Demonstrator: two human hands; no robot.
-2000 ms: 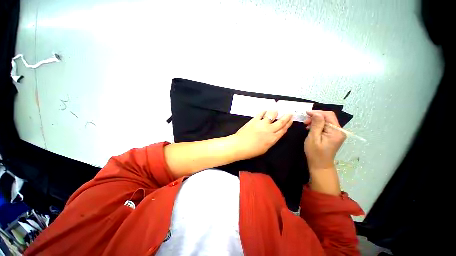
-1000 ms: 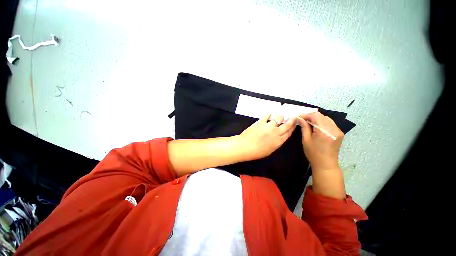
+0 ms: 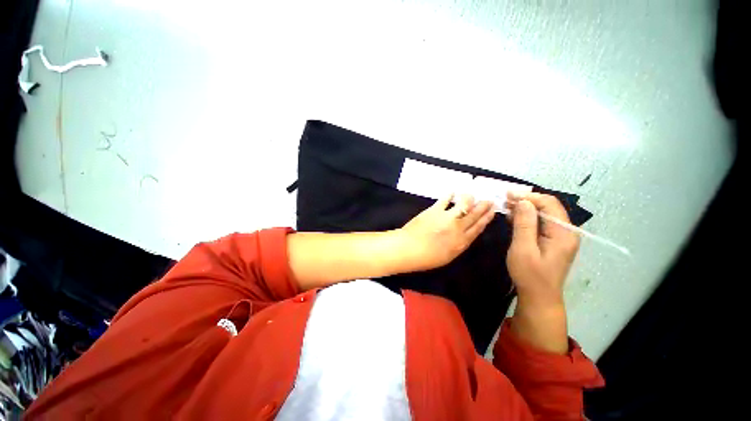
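A black garment piece [image 3: 346,193] lies flat on the pale table, its wide waistband [image 3: 354,152] along the top edge. A white card template [image 3: 436,179] lies on the waistband, with a small notch in its upper edge. My left hand [image 3: 449,230] rests flat, fingertips on the template's lower edge, pressing it and gripping nothing. My right hand [image 3: 539,238] holds a thin whitish marking pencil [image 3: 597,239] at the template's right end. The pencil's tip is hidden by my fingers.
The pale table [image 3: 206,107] has a wavy white tape scrap [image 3: 70,64] at far left and dark thread ends [image 3: 107,141] nearby. A short dark thread [image 3: 585,179] lies right of the garment. Black cloth [image 3: 683,312] lies along the right edge. Mixed cloth pieces [image 3: 33,353] are at lower left.
The garment and template appear shifted slightly right in view. Since one second ago, my right hand has moved from near my left fingertips to the template's right end, and the pencil extends further right.
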